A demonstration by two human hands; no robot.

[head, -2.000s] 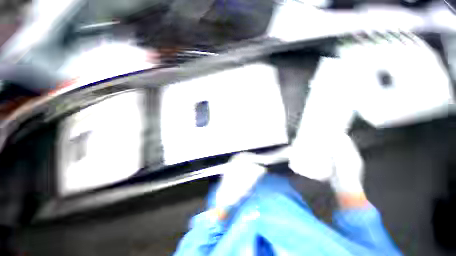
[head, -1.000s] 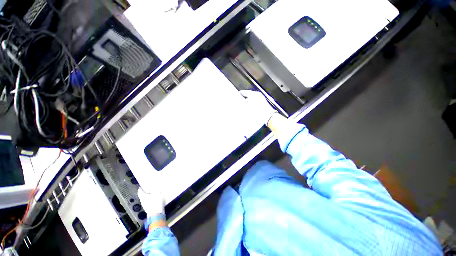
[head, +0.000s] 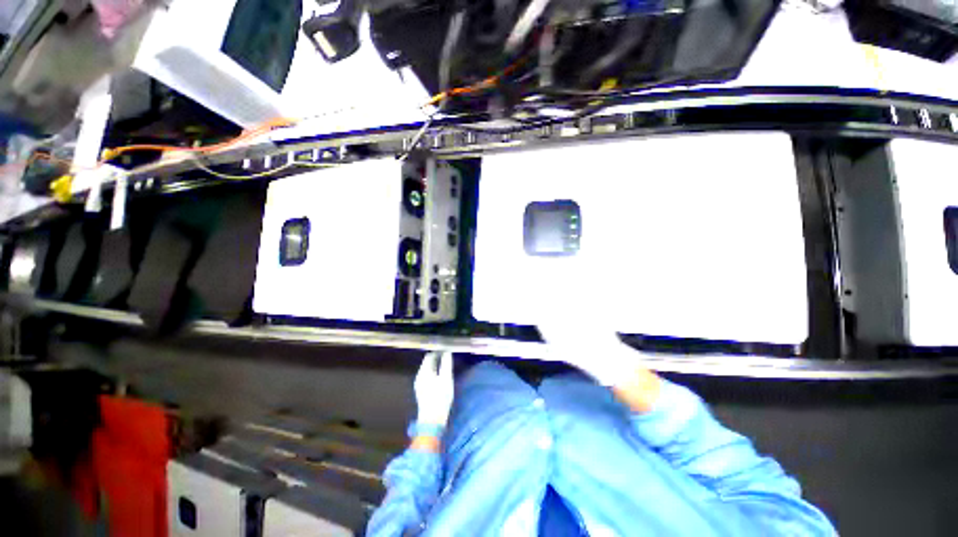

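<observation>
A large white inverter unit with a dark display window lies on the conveyor in front of me. A smaller white unit lies to its left, its grey connector panel with round ports facing the large unit across a narrow gap. My gloved right hand is blurred at the large unit's near edge; its grip is unclear. My gloved left hand is just below the conveyor's near rail, clear of both units. Its fingers point up to the rail, and nothing clearly shows in it.
Another white unit is cut off at the right edge. Black equipment and cables lie behind the far rail. Orange and yellow wires hang near the back left. White units and a red-orange sheet are at the lower left.
The view has turned and shifted left along the conveyor. My left hand has left the large unit's corner and dropped to the near rail. My right hand is now nearer that unit's middle.
</observation>
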